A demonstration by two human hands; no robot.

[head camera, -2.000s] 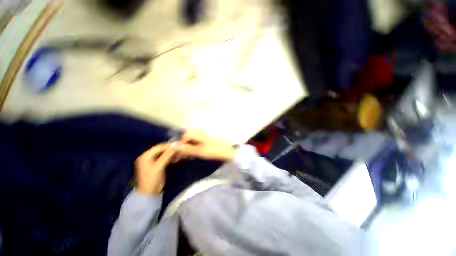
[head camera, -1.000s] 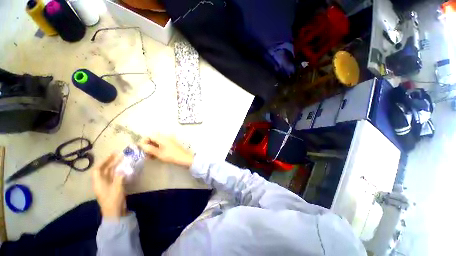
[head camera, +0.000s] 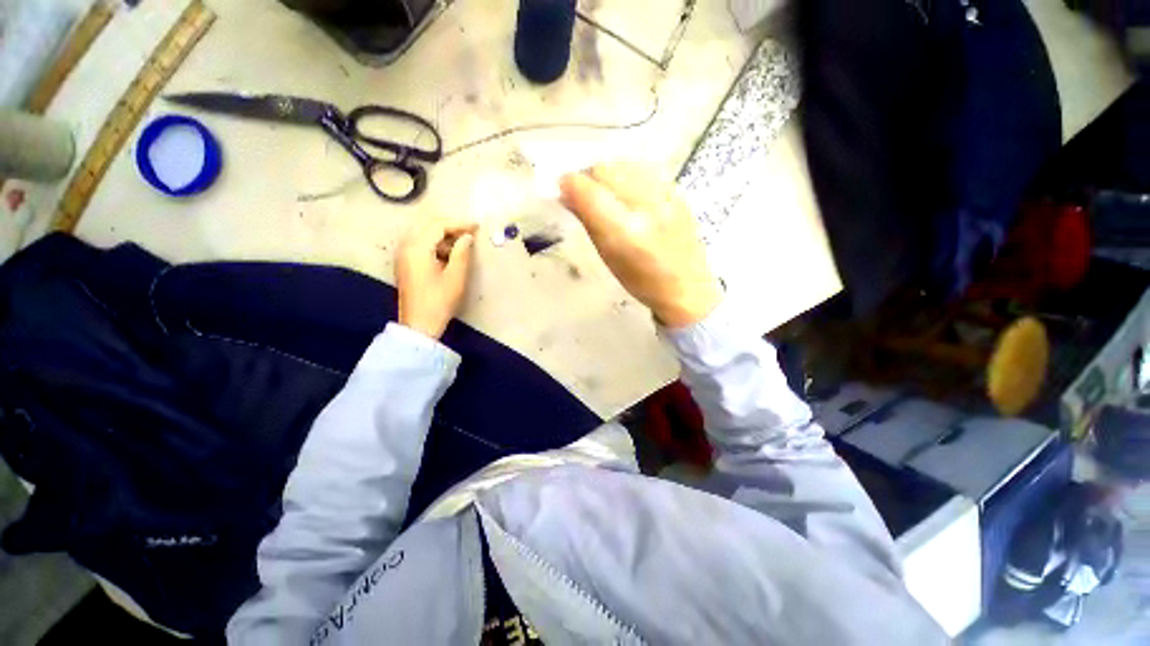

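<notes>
A small dark disc, possibly a button (head camera: 511, 232), lies on the off-white table between my hands. A small dark piece (head camera: 542, 242) lies just right of it. My left hand (head camera: 433, 280) is at the table edge with curled fingers; a small dark spot shows between them, too unclear to name. My right hand (head camera: 646, 240) is above the table, right of the dark pieces, palm down; its fingertips are washed out by glare. The dark navy jacket (head camera: 278, 316), with pale stitch lines, lies across my lap and the table edge.
Black shears (head camera: 331, 123) lie beyond my left hand. A blue ring (head camera: 178, 155) and a yellow-brown ruler (head camera: 133, 120) are at the left. A dark thread cone (head camera: 545, 38) and a speckled bar (head camera: 744, 133) are further back. Dark cloth (head camera: 933, 139) hangs at the right; a round yellow seat (head camera: 1016, 365) stands below.
The crinkly clear bag held in my left hand a second ago no longer shows. My hands have moved apart, and small dark pieces now show on the table. The view has shifted.
</notes>
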